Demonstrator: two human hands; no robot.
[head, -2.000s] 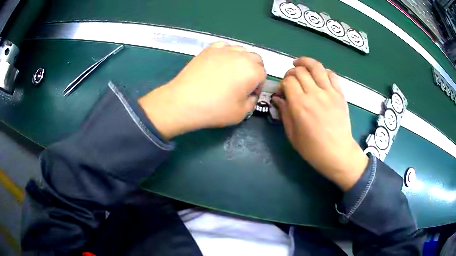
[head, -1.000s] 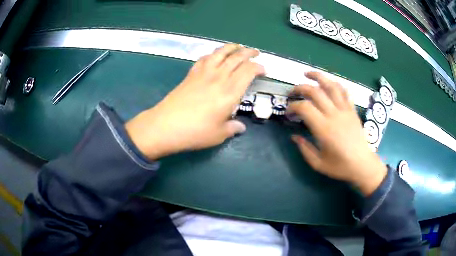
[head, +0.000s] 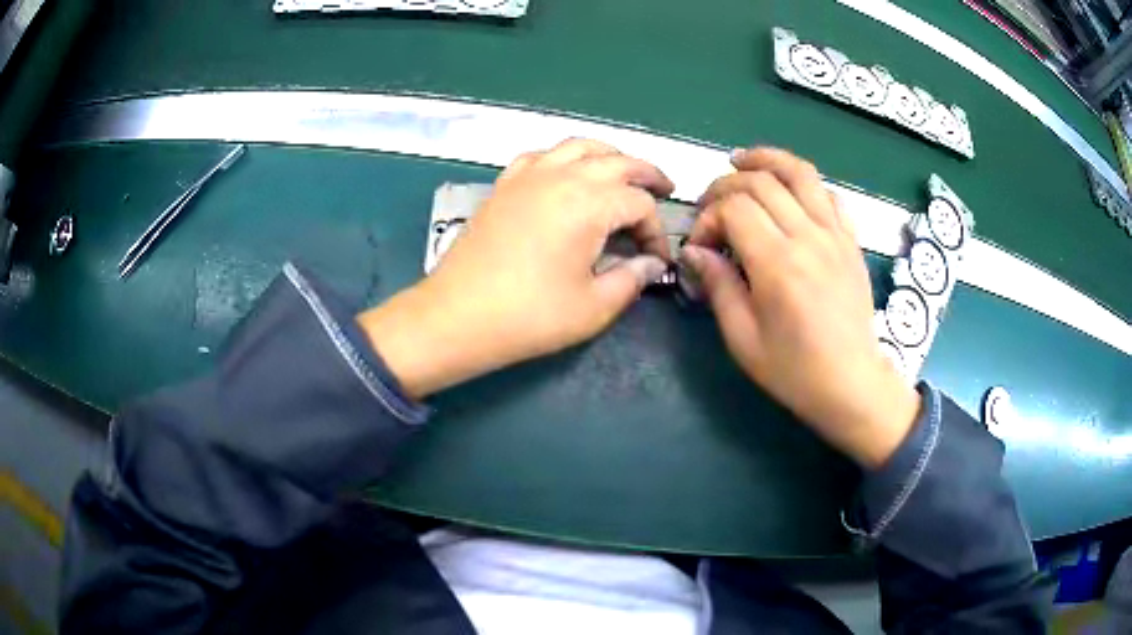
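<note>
A grey metal housing strip (head: pixel 457 202) lies on the green belt under my hands. Its left end shows past my left hand, with part of a round insert; most of the rest is hidden. My left hand (head: pixel 546 254) has its thumb and fingers closed on the strip's middle. My right hand (head: pixel 795 292) pinches at the strip just to the right, fingertips almost meeting the left ones. A small dark and silver part (head: pixel 668 275) shows between the fingertips. Another strip with round inserts (head: pixel 927 268) lies slanted at the right, beside my right wrist.
Silver tweezers (head: pixel 181 211) and a small ring (head: pixel 62 233) lie at the left. A pale disc (head: pixel 997 409) lies at the far right. Other strips lie beyond the white stripe, at the upper right (head: pixel 873 93) and top left (head: pixel 401 6). The belt's near edge curves before my body.
My hands, spread apart a second ago, have closed in on the strip's middle. The strip's left end now shows. The far strip has shifted right, and another has come into view at the top.
</note>
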